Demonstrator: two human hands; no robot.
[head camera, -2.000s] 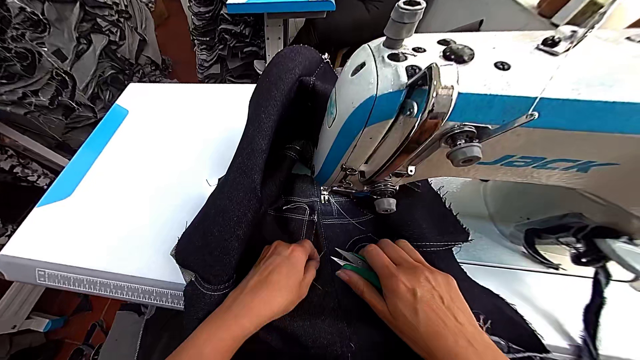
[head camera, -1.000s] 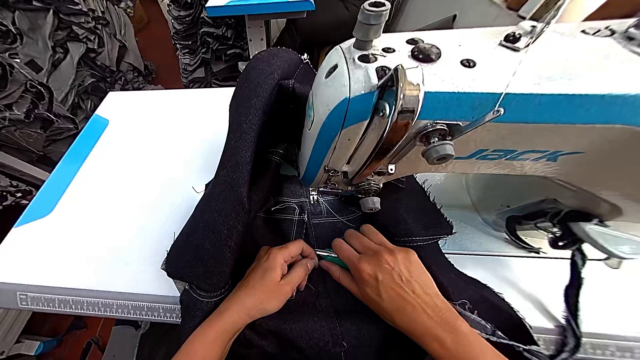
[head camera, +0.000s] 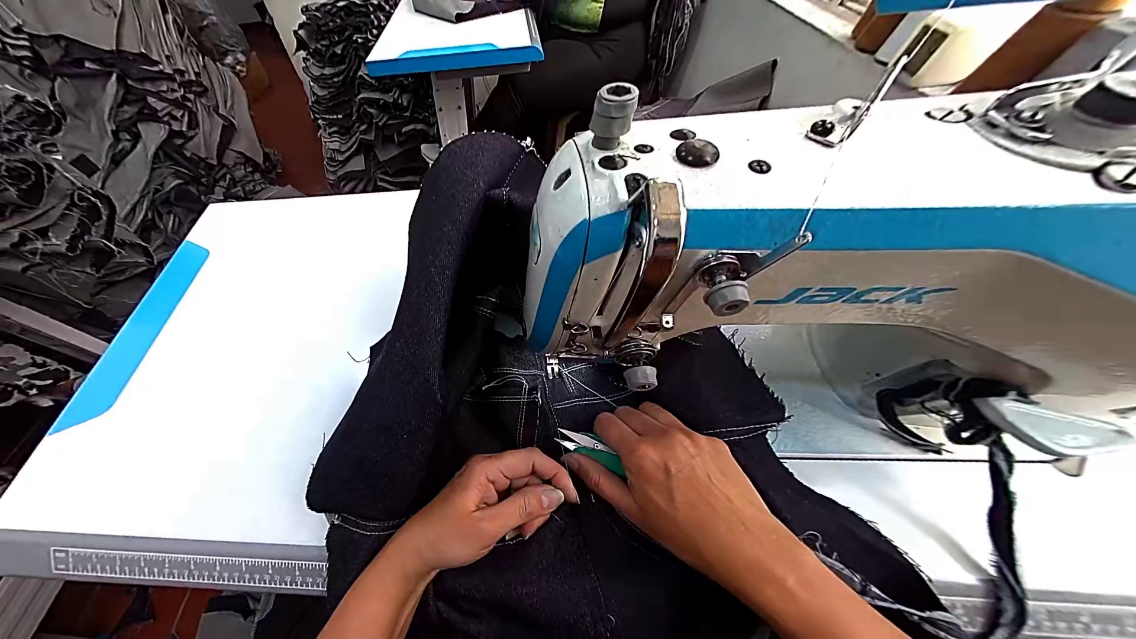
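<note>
A dark denim garment (head camera: 470, 373) with pale stitching lies across the sewing machine table, part of it beneath the presser foot (head camera: 552, 366) of a Jack sewing machine (head camera: 843, 257). My right hand (head camera: 683, 479) is shut on green-handled thread snips (head camera: 603, 455), whose metal blades point left and stand apart over the denim. My left hand (head camera: 497, 506) is just left of the snips, thumb and forefinger pinched together near the blade tips. A fine thread seems to run by those fingertips; whether they hold it is unclear. Loose white threads (head camera: 581, 386) trail from the needle area.
The white table (head camera: 257, 355) has a blue corner strip and a ruler (head camera: 195, 568) along its front edge. Heaped dark fabric (head camera: 106, 177) stands at the far left, with a second table (head camera: 453, 44) behind. A knee-height-unclear lever wrapped in dark cloth (head camera: 998, 497) hangs at the right.
The snips' blades, hidden between my hands one second ago, show again. My left hand has drawn slightly away from my right hand. The garment remains under the machine head.
</note>
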